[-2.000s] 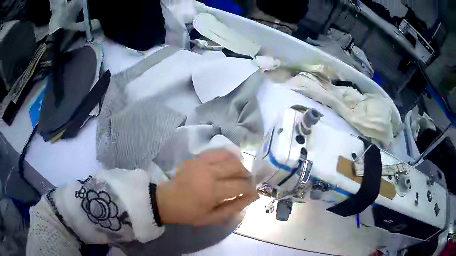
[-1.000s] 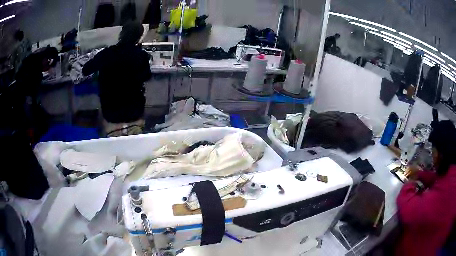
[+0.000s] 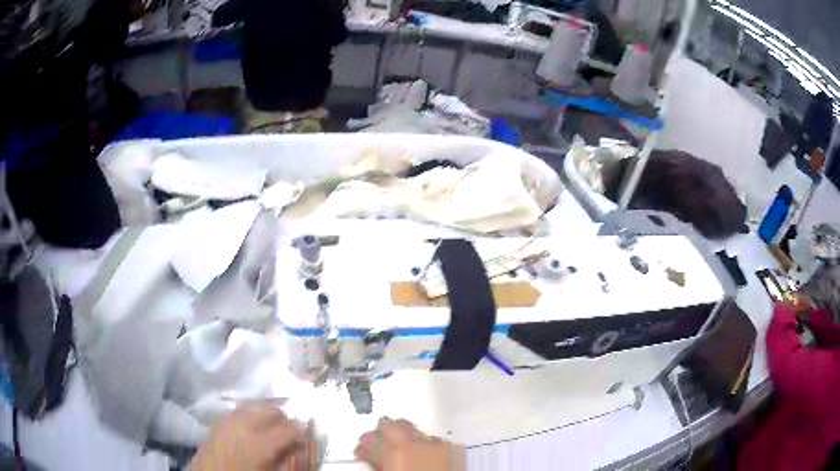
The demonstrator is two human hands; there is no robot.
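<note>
The white sewing machine (image 3: pixel 589 313) with a blue stripe stands in front of me, a black band (image 3: pixel 468 304) around its arm. Light-grey fabric panels (image 3: pixel 138 322) lie left of the machine head. My left hand (image 3: pixel 253 440) is at the bottom edge, left of the needle area, blurred and partly cut off. My right hand (image 3: pixel 405 447) is at the bottom edge, just right of it, also cut off. The glare is strong between them; whether either hand grips fabric is not clear.
A white trough (image 3: pixel 304 147) with cream fabric (image 3: pixel 470 195) is behind the machine. Dark grey cut pieces (image 3: pixel 37 340) lie far left. A blue bottle (image 3: pixel 776 213) and a person in a red sleeve (image 3: pixel 797 396) are at the right. A dark-clothed person (image 3: pixel 290 55) stands at the back.
The view has swung up from the table, then partly back down. Both hands now show at the bottom edge; a second ago neither was visible.
</note>
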